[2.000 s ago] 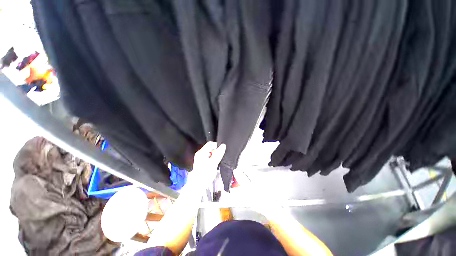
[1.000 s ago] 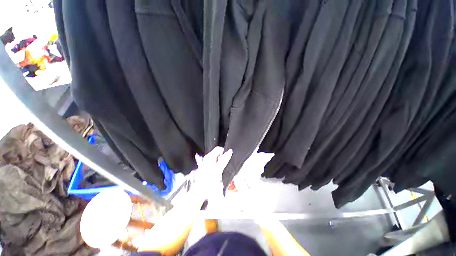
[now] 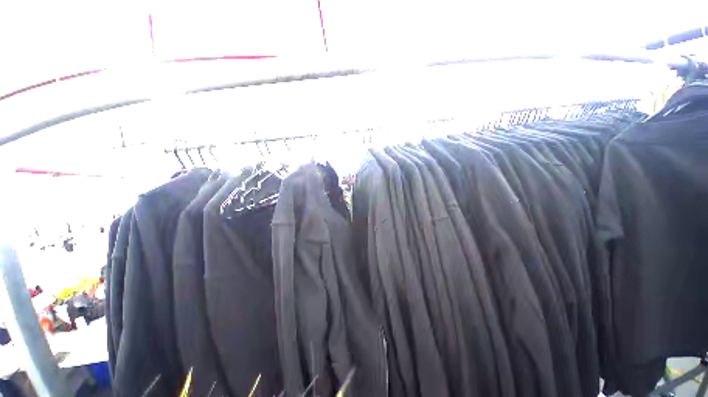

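Note:
Black jackets (image 3: 419, 248) hang side by side in a long row on a rail. One jacket (image 3: 307, 264) left of the middle is turned partly toward me, with a gap on its right side. Several clothes hangers (image 3: 252, 188) show bunched beside it. Neither of my hands can be made out in the view. Thin pale and yellowish streaks lie along the bottom edge; I cannot tell what they are.
The rack's grey top bar (image 3: 272, 80) curves across above the jackets, and a grey upright (image 3: 29, 326) stands at the left. Another black garment (image 3: 660, 233) hangs at the right end. Coloured items (image 3: 74, 306) lie on a white surface at the far left.
The view has tilted up from the jackets' hems to their shoulders and the rail. The hand that was at a jacket's lower end has left the picture.

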